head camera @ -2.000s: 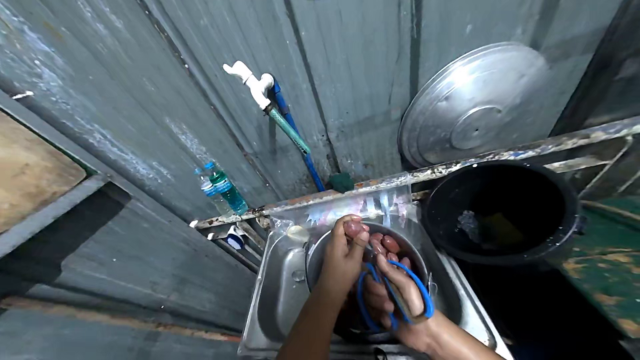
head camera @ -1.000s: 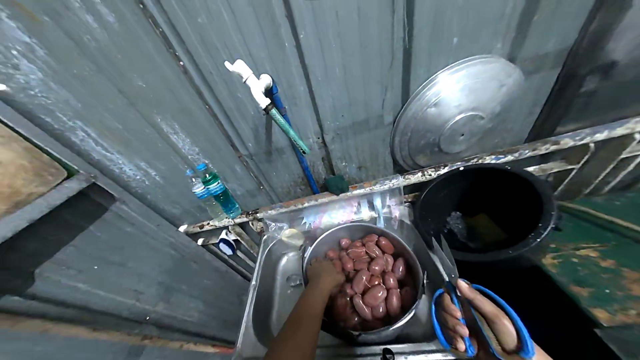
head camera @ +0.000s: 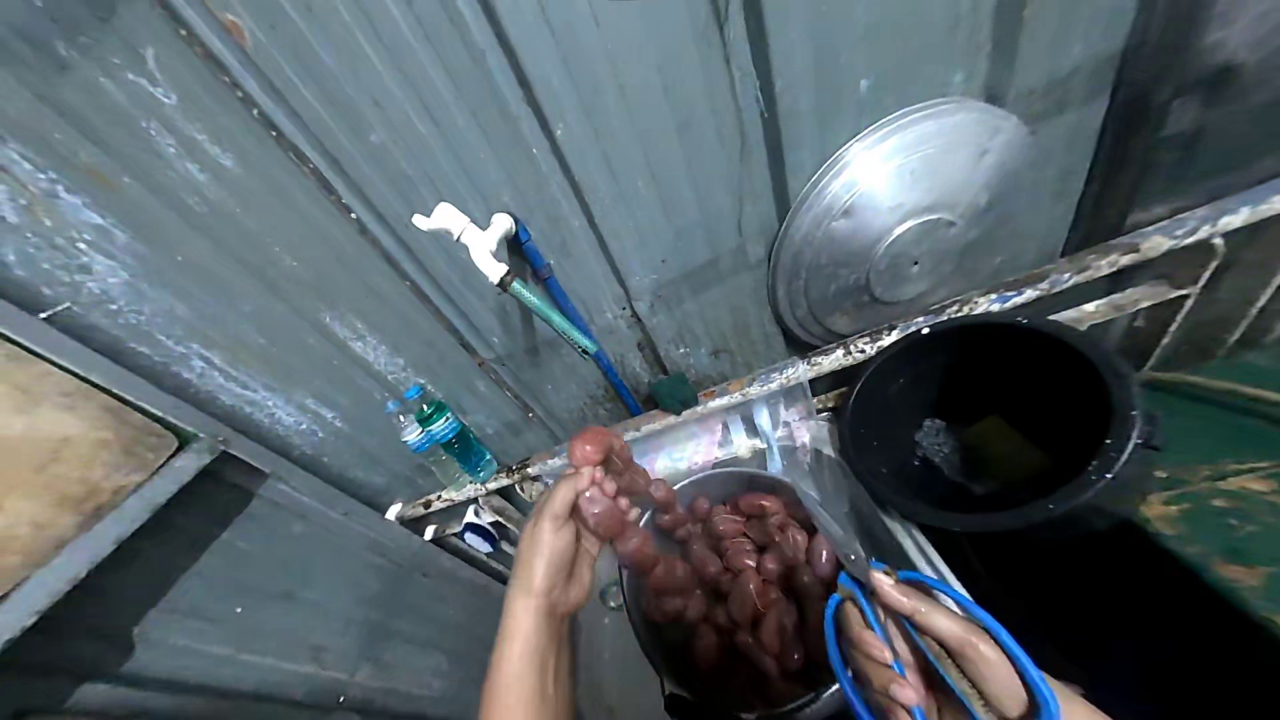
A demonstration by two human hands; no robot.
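Note:
My left hand (head camera: pixel 560 545) holds part of a string of reddish-brown sausages (head camera: pixel 603 510), lifted at the left rim of a metal pot. The string runs down into the pot (head camera: pixel 648 640), where many short, plump links (head camera: pixel 745 560) lie heaped and wet. In my right hand (head camera: pixel 930 640) are scissors with blue handles (head camera: pixel 1000 625), at the pot's right side, their blades pointing up and left. The pot stands in a steel sink (head camera: pixel 600 665).
Behind the sink are a clear plastic bag (head camera: pixel 690 445), a white tap (head camera: pixel 485 245) with hoses, and two bottles (head camera: pixel 460 440) on a rusty rail. A black bucket (head camera: pixel 860 470) stands right, below a leaning aluminium lid (head camera: pixel 850 230). A board (head camera: pixel 70 450) is far left.
My left hand, in the pot one second ago, has come up with sausages in its fingers. Two seconds ago both hands were together over the pot; the right hand has since moved right with the scissors.

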